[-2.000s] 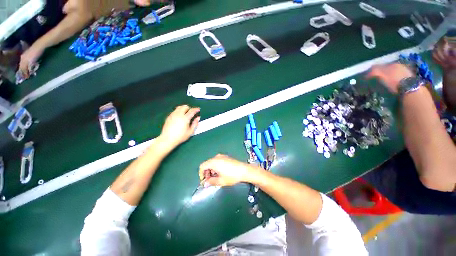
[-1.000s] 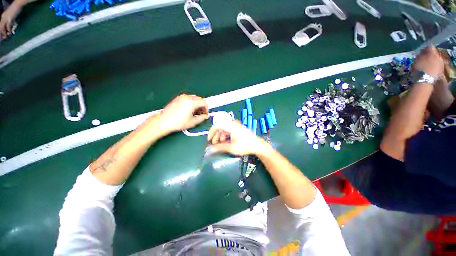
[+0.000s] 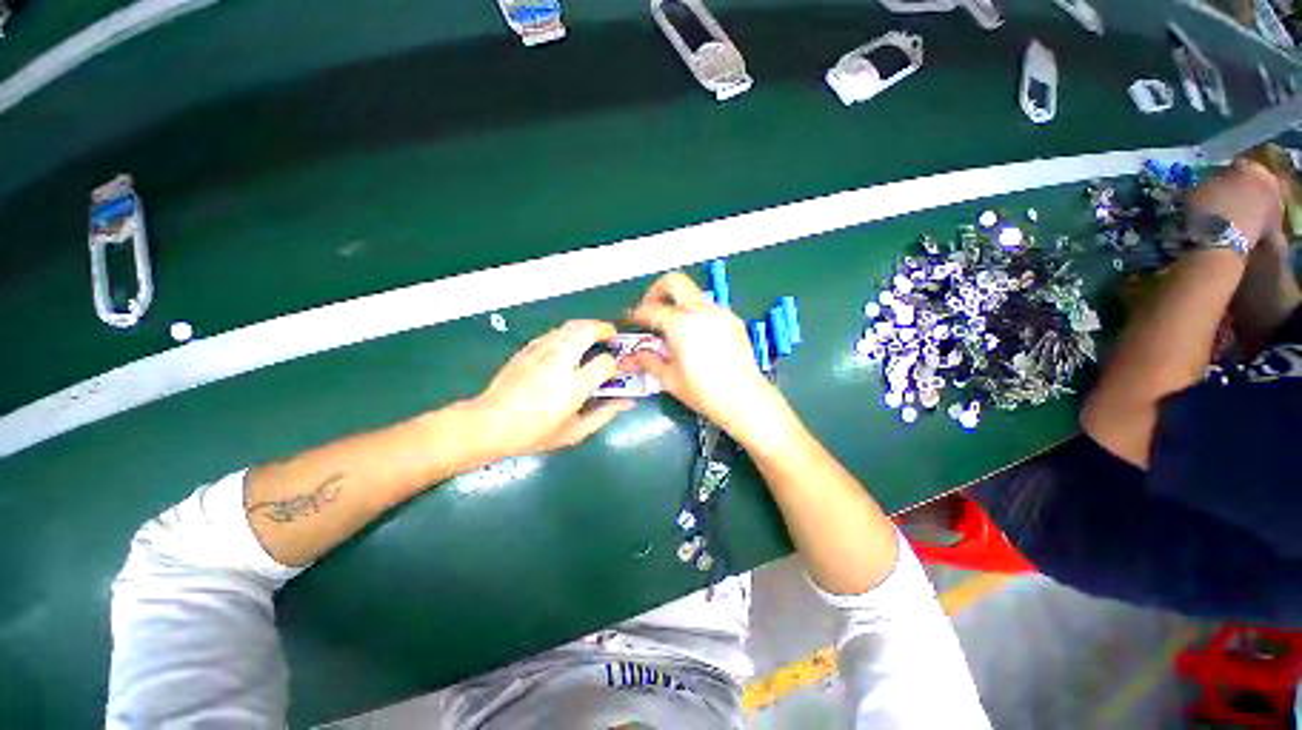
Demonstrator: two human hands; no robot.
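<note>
My left hand (image 3: 550,385) and my right hand (image 3: 700,350) meet over the near bench. Between them they hold a white housing (image 3: 628,374), mostly hidden by the fingers. My left fingers grip its left part and my right fingertips press at its right end. Several blue batteries (image 3: 781,327) lie just right of and behind my right hand. Dark lead wires with small boards and discs (image 3: 695,528) trail from them toward the bench's front edge.
A pale rail (image 3: 429,302) separates the bench from the green belt, which carries housings, one at the left (image 3: 120,254). A heap of wired parts (image 3: 985,321) lies to the right. Another person's forearm (image 3: 1174,335) reaches in beyond it. Red stools (image 3: 1242,677) stand below.
My left hand has brought the white housing from the belt onto the near bench. My right hand has joined it there. The view has shifted, and belt housings appear farther left or higher.
</note>
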